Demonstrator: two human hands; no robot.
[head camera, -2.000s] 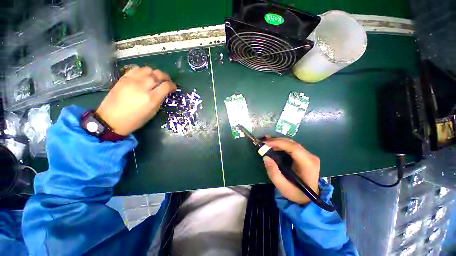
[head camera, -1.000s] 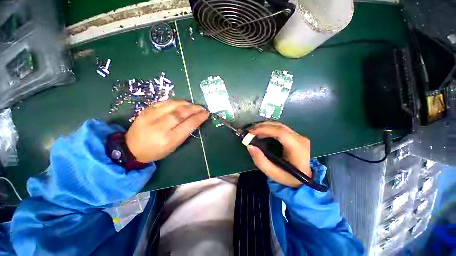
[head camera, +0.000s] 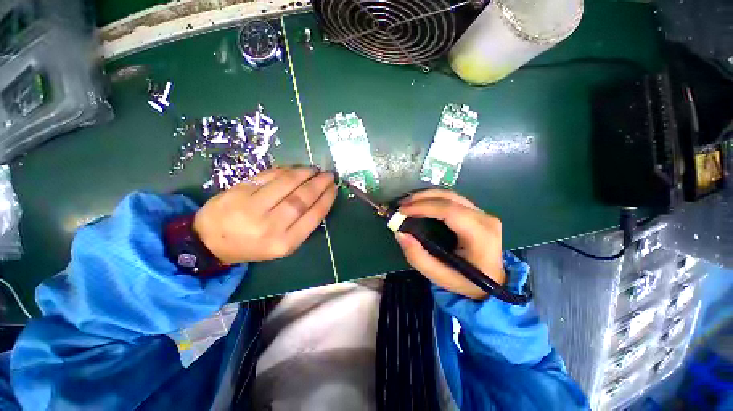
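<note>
A green-and-white circuit board (head camera: 350, 150) lies on the dark green mat in front of me. My right hand (head camera: 454, 245) is shut on a black soldering iron (head camera: 438, 253) with a pale collar; its thin tip reaches the board's lower left end. My left hand (head camera: 269, 213) lies left of the board, palm down, its fingertips at the board's lower left corner. Whether its fingers pinch a small part is too small to tell. A loose pile of small components (head camera: 233, 144) lies just beyond my left hand.
A second board (head camera: 450, 146) lies to the right. A fan (head camera: 386, 30) and a white tub (head camera: 514, 40) stand at the back. A black iron stand (head camera: 643, 144) is at the right, blister trays (head camera: 48, 80) at the left. A round dial-like thing (head camera: 260, 44) lies behind the pile.
My left hand has moved from the pile's far left side to the board's lower left corner. The iron has stayed at the board's lower end. The camera view has shifted.
</note>
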